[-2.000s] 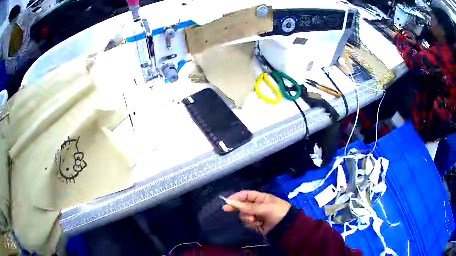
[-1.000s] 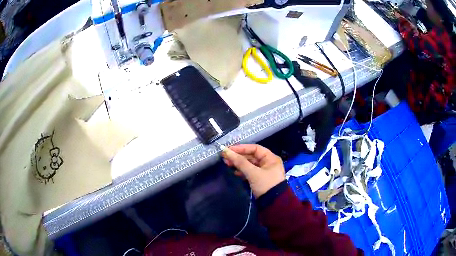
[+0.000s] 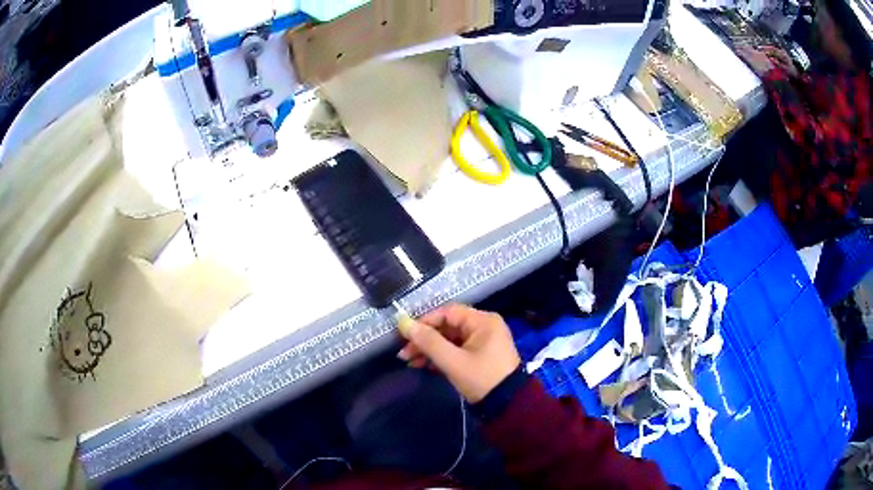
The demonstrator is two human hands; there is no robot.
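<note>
A black smartphone [image 3: 369, 230] lies on the white machine table [image 3: 278, 278], its lower end near the ruler-marked front edge. My right hand [image 3: 459, 346] pinches the white plug [image 3: 399, 311] of a thin cord [image 3: 463, 431] between thumb and finger, at the phone's lower end. Whether the plug is seated in the phone I cannot tell. My left hand is not in view. Beige fabric [image 3: 144, 330] with a dark cartoon cat face lies at the left, hanging over the front edge.
The sewing machine's needle area [image 3: 215, 124] stands behind the phone. Shears [image 3: 517, 139] and orange-handled snips [image 3: 603, 144] lie to the right. A small beige piece [image 3: 392, 110] lies under the arm. White and grey strips [image 3: 660, 354] lie on a blue cover [image 3: 785, 335].
My right hand has moved from below the table edge up to the phone's lower end with the plug. The view has shifted, and the machine head stands higher and further left in it.
</note>
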